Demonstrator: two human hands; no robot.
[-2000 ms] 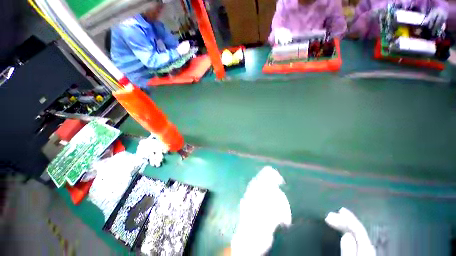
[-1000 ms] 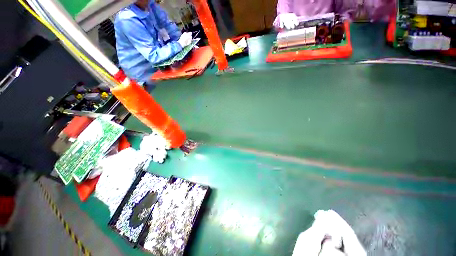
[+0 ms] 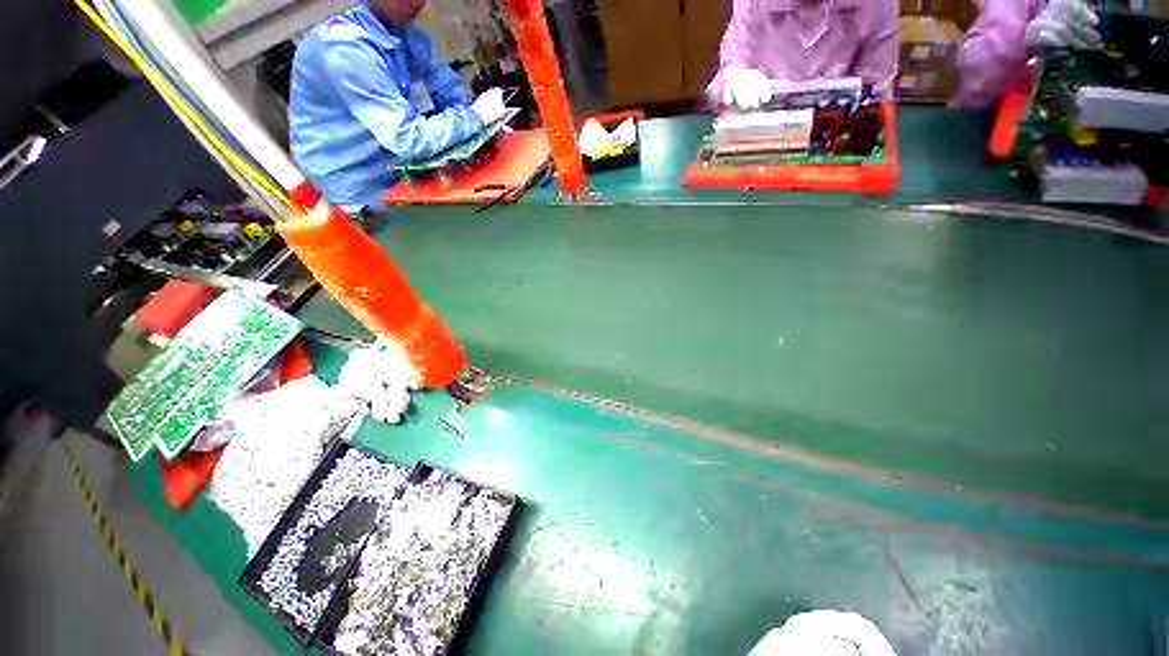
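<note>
A white-gloved hand [image 3: 823,637] of mine is cut off by the bottom edge, right of centre. Only its rounded top shows, so I cannot tell which hand it is or whether it holds anything. No second hand of mine can be made out. The black screw tray [image 3: 482,573] lies on the bench at the lower left, left of the glove and apart from it. Small silvery screws [image 3: 417,564] fill its right compartment. The left compartment also holds screws, around a bare dark patch.
A whitish plastic bag [image 3: 276,449], green boards [image 3: 205,365] and a white bundle [image 3: 378,382] lie beyond the tray, near the orange-wrapped post [image 3: 372,295]. Across the bench, people in blue and pink handle boards; a red-orange carrier [image 3: 795,174] bears one.
Two gloved hands showed apart two seconds ago; now one glove top shows, lower at the bottom edge. At the upper right, a co-worker's gloved hand is now on the populated board, which looks tilted.
</note>
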